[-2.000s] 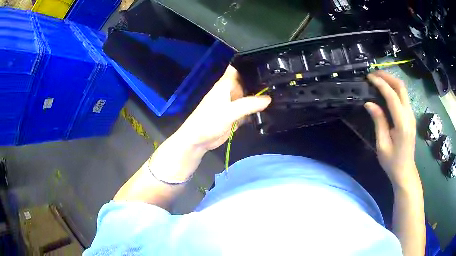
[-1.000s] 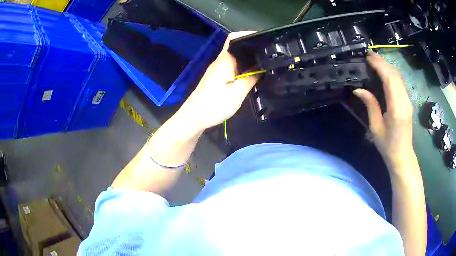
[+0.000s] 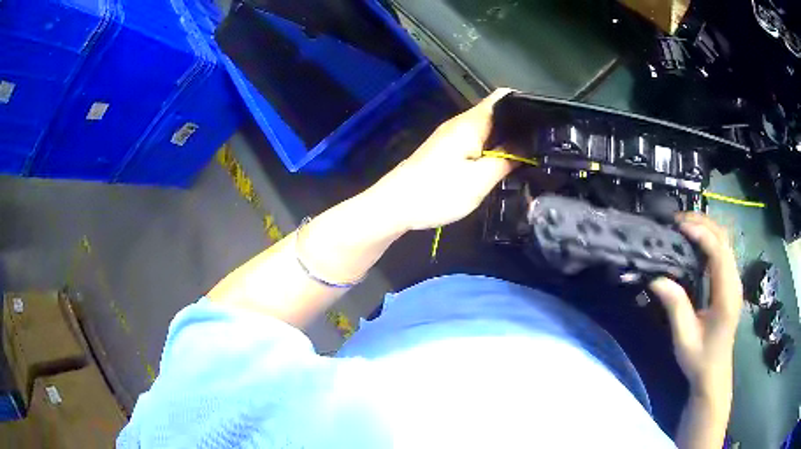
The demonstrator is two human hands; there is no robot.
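Observation:
My left hand (image 3: pixel 452 180) holds the left end of a black socket panel housing (image 3: pixel 624 131), its inside facing me. A yellow-green earth wire (image 3: pixel 736 200) sticks out at the right end; yellow wire also shows at the left end by my fingers. My right hand (image 3: pixel 707 289) grips the right end of a black ribbed contact carrier (image 3: pixel 615 235) between thumb and fingers. The carrier is slightly blurred and lies in front of the housing's lower part. Whether it touches the housing I cannot tell.
A blue bin (image 3: pixel 316 158) stands beyond my left arm, with stacked blue bins (image 3: pixel 105 88) further left. Cardboard boxes (image 3: pixel 70 408) are on the floor at lower left. Black parts (image 3: pixel 685 53) are heaped at upper right. Several small socket modules (image 3: pixel 766 285) sit on the green mat at right.
The carrier, earlier lying along the housing, is now separated in my right hand, lower and tilted. The housing has shifted right in view and slopes down to the right.

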